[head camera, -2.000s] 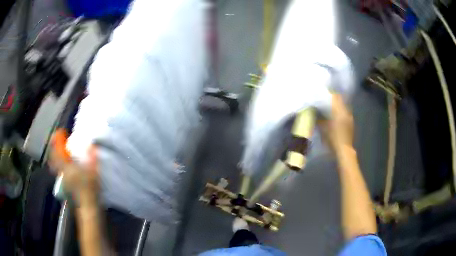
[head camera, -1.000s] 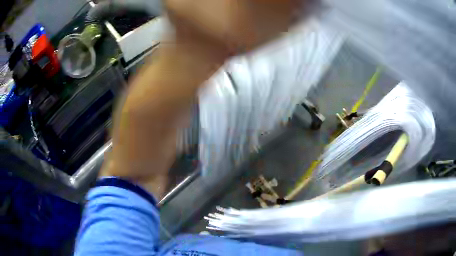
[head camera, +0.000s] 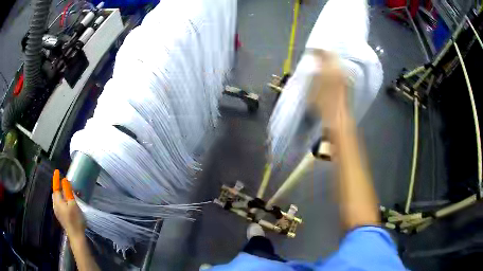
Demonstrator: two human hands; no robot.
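White cables (head camera: 159, 95) hang in a dense row over a greenish-grey rail, whose bare end (head camera: 83, 172) shows at left. My left hand (head camera: 69, 210), with orange cots on two raised fingers, is just below that end. A loose cable bundle (head camera: 114, 219) fans rightward from beside its palm; the palm side is hidden, so whether it grips the bundle is unclear. My right hand (head camera: 329, 92) is motion-blurred, reaching over a second bundle (head camera: 357, 69) on a cream pipe rack (head camera: 291, 180). The blur hides its fingertips and whether it holds cables.
A bench machine (head camera: 74, 53) with silver cylinders and a ribbed grey hose (head camera: 36, 45) stand at upper left. The rack's wheeled base (head camera: 258, 210) is on the floor near my foot (head camera: 255, 231). Another cream pipe frame (head camera: 415, 159) stands at right.
The arm across the view and the blurred bundle at lower right are gone. My left hand is now at the rail end beside loose cables. My right hand is over the cream rack. The view has turned.
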